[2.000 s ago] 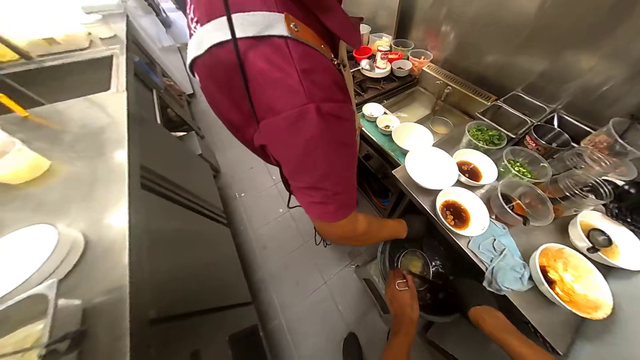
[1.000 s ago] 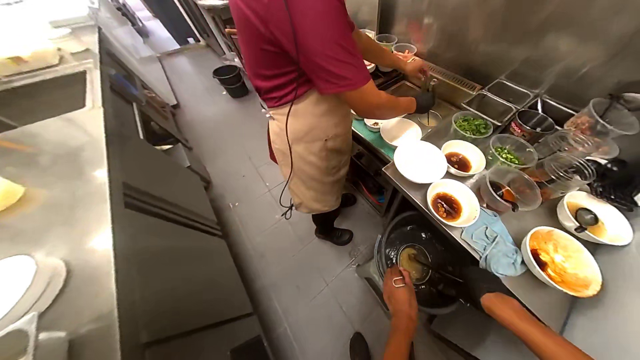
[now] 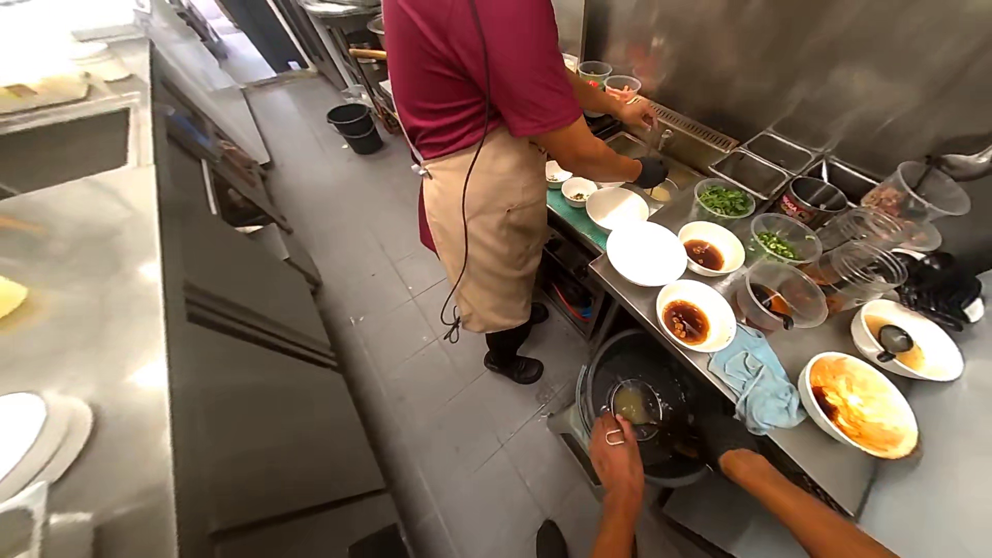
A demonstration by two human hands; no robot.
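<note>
Below the counter edge stands a dark round tub (image 3: 601, 372). Over it my left hand (image 3: 618, 452) grips a round wire strainer (image 3: 637, 403) by its rim, where a metal loop shows at the fingers. Something pale yellow lies in the strainer. My right hand (image 3: 717, 438), in a black glove, is at the tub's right side; a dark, thin tool seems to run from it toward the strainer, but the fingers blur into the dark background. A blue cloth (image 3: 756, 380) lies on the counter edge just above my right hand.
A co-worker in an apron (image 3: 500, 225) stands ahead at the cooking station. Bowls of brown sauce (image 3: 687, 322), a white plate (image 3: 647, 253), tubs of chopped greens (image 3: 725, 200) and an orange-stained bowl (image 3: 858, 404) line the right counter. A steel counter (image 3: 85, 263) runs along the left; a black bucket (image 3: 355, 128) stands on the floor.
The co-worker, earlier leaning across close by with an arm near the tub, has moved back upright to the cooking station and now reaches over it. My hands stay at the tub.
</note>
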